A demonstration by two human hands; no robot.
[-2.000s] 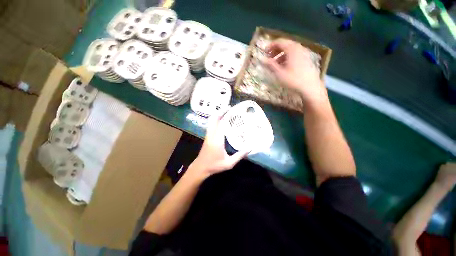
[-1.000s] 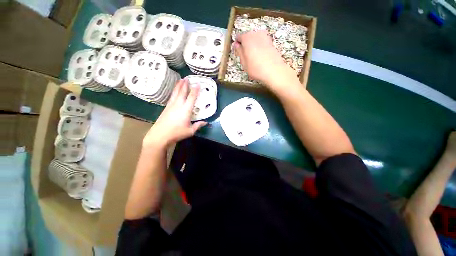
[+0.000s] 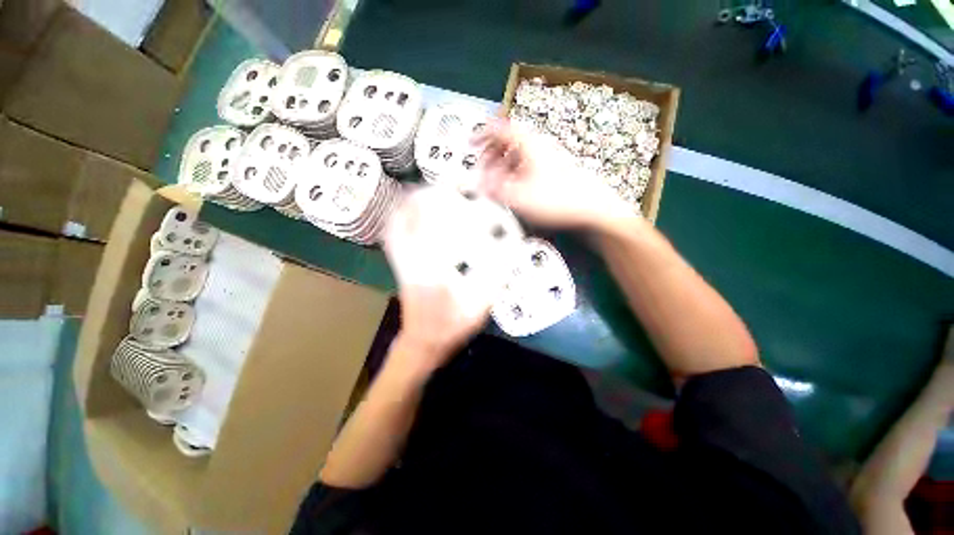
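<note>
My left hand [image 3: 434,313] is blurred and holds an off-white cover plate [image 3: 476,246] with dark holes, tilted above the bench edge. Another cover plate [image 3: 536,287] lies on the bench just right of it, partly overlapped by the held one. My right hand [image 3: 528,178] is raised over the near left part of the parts tray, beside the held plate; its fingers are curled and blurred, and whether they pinch a small piece cannot be told. The parts tray [image 3: 594,123] is a shallow brown box of tiny cream pieces.
Several plate stacks [image 3: 340,186] stand in two rows at the back left of the green bench [image 3: 732,225]. An open carton [image 3: 303,366] with rows of plates is at the left. Blue-ended items [image 3: 774,40] lie across the bench. Another person's arm [image 3: 908,449] is at the lower right.
My left hand has lifted a plate from beside the stacks and moved right with it. My right hand has come out of the tray's pieces, towards the plate. The view has shifted slightly.
</note>
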